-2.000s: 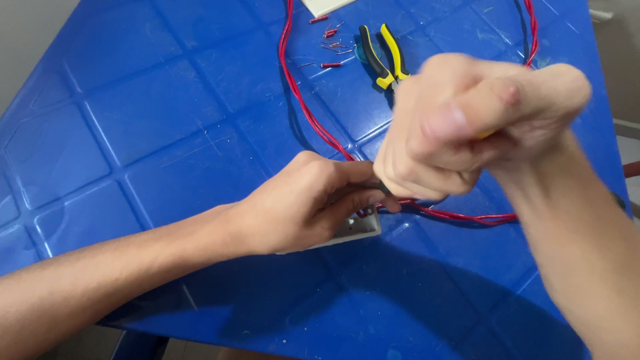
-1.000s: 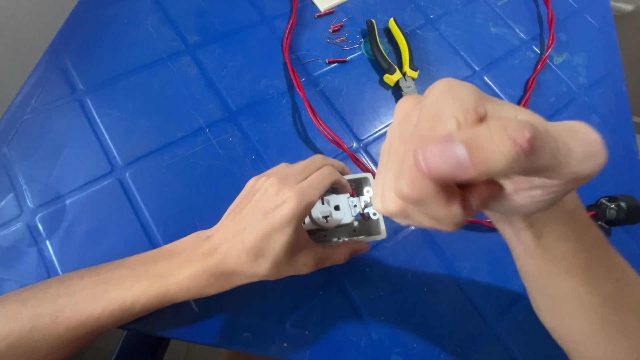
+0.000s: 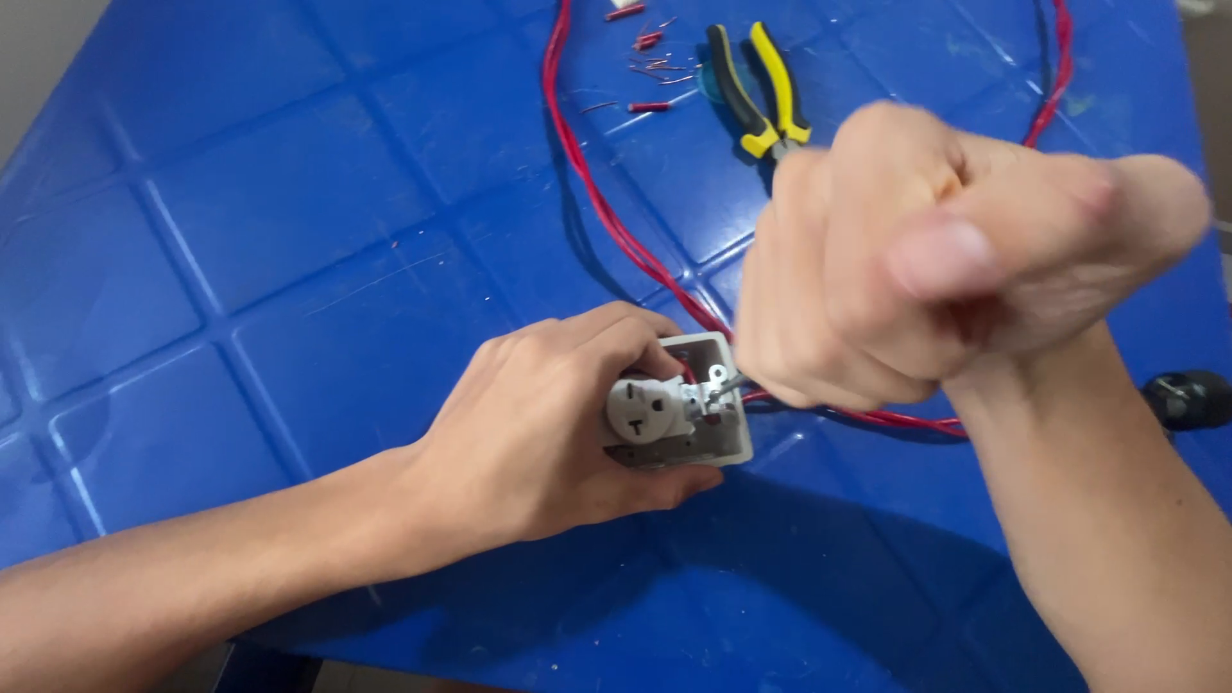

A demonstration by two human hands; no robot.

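My left hand (image 3: pixel 558 423) grips a white electrical box (image 3: pixel 736 433) from its left side, thumb below and fingers over the top edge. Inside the box sits a white power outlet (image 3: pixel 640 411), its slots facing up and a metal mounting tab at its right end. My right hand (image 3: pixel 924 269) is a closed fist around a screwdriver, whose handle is almost wholly hidden. The screwdriver's thin metal shaft (image 3: pixel 733 382) comes out below the fist and its tip meets the outlet's right end. Red twisted wires (image 3: pixel 626 236) pass by the box, and a red wire shows inside it.
Pliers with black and yellow handles (image 3: pixel 760 91) lie beyond my right hand on the blue table (image 3: pixel 318 192). Red wire offcuts (image 3: pixel 649 107) and bare copper strands (image 3: pixel 659 67) are scattered to their left. A black object (image 3: pixel 1189 399) lies at the right edge.
My left hand has shifted from covering the box to its left side, so the outlet now shows. My right hand remains a fist above the box's right end.
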